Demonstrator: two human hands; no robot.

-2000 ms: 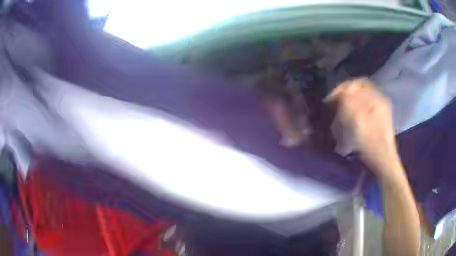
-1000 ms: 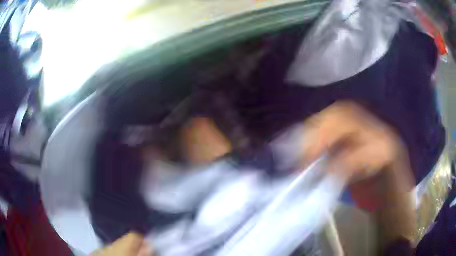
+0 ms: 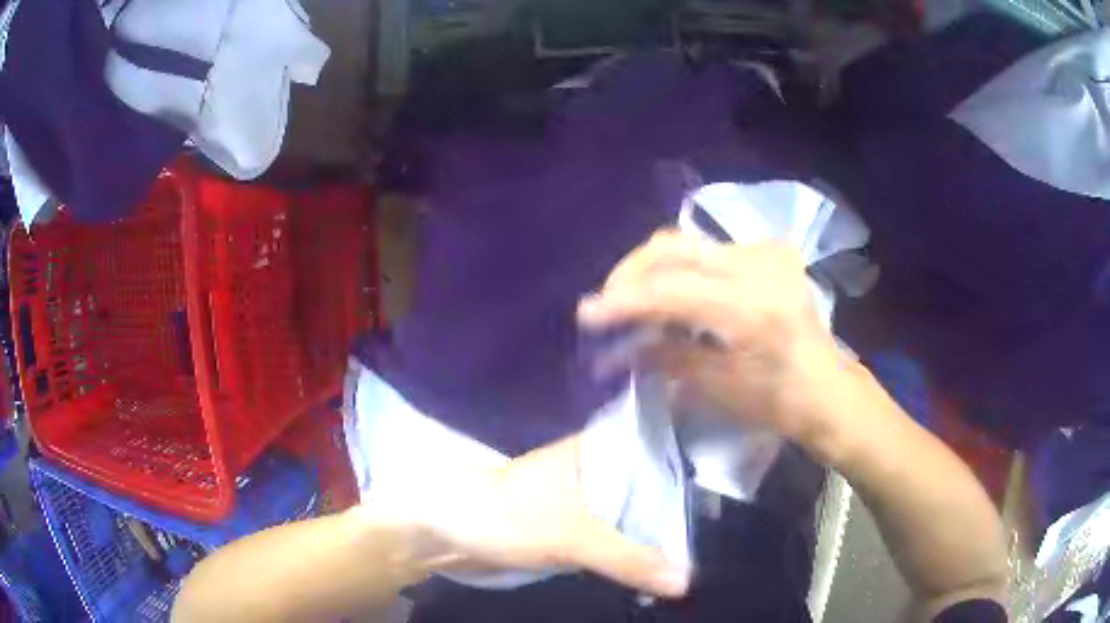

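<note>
A large dark navy-purple garment panel lies over my lap, with pale cloth at its lower left edge. My left hand is on the pale cloth, thumb extended to the right, fingers partly hidden by cloth and blur. My right hand is above and right of it, holding a bunched white piece with a dark stripe that sticks up behind the hand and hangs below it. The exact grip of the fingertips is blurred.
A red plastic basket stands left of my legs on a blue basket. Dark and pale cloth hangs at the upper left. More dark cloth with a pale piece lies at the right.
The view has swung away from the bright table to the lap and baskets. My left hand has come fully into view. The white cloth is now bunched upright between both hands.
</note>
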